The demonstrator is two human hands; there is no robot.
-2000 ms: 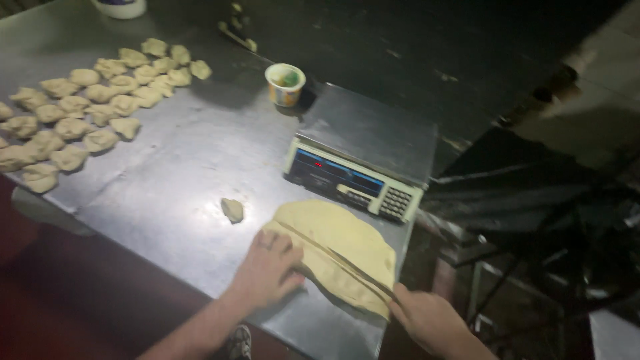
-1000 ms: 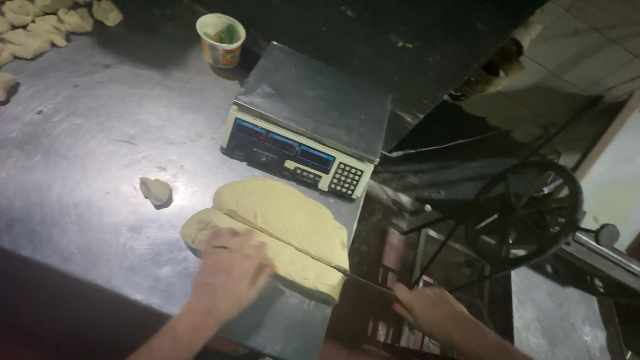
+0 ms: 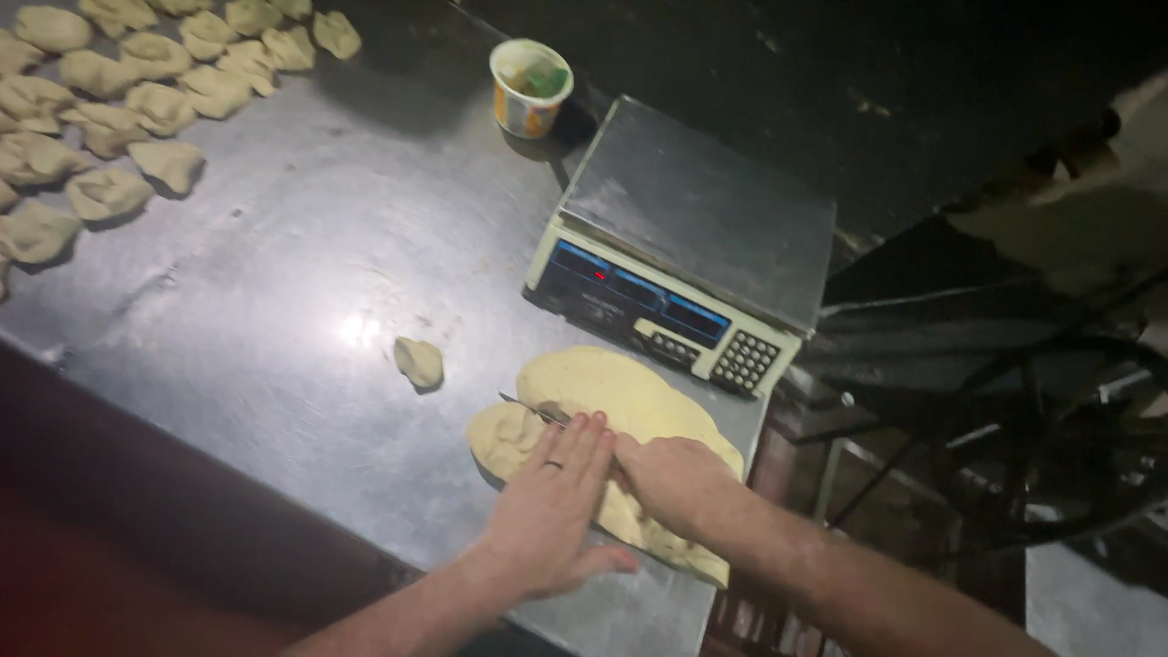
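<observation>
A large slab of pale dough [image 3: 630,388] lies on the metal table just below the scale, with a long cut along it. My right hand [image 3: 680,479] is closed around the handle of a knife [image 3: 545,415], whose thin blade lies in the cut, its tip at the left end. With fingers together, my left hand [image 3: 557,511] lies flat on the near strip of dough [image 3: 502,438], its fingertips by the blade; a ring is on one finger. Left of the slab sits a small dough piece [image 3: 420,363].
A digital scale [image 3: 703,219] with a bare metal platform stands behind the dough. Beyond it at left is a plastic tub [image 3: 532,87]. Several dough pieces [image 3: 105,196] cover the upper left of the metal table [image 3: 301,274]. A spoked wheel is dimly visible at right.
My right hand has moved left from the slab's right end onto the dough, bringing the knife along the cut. My left hand now lies flatter, close beside it.
</observation>
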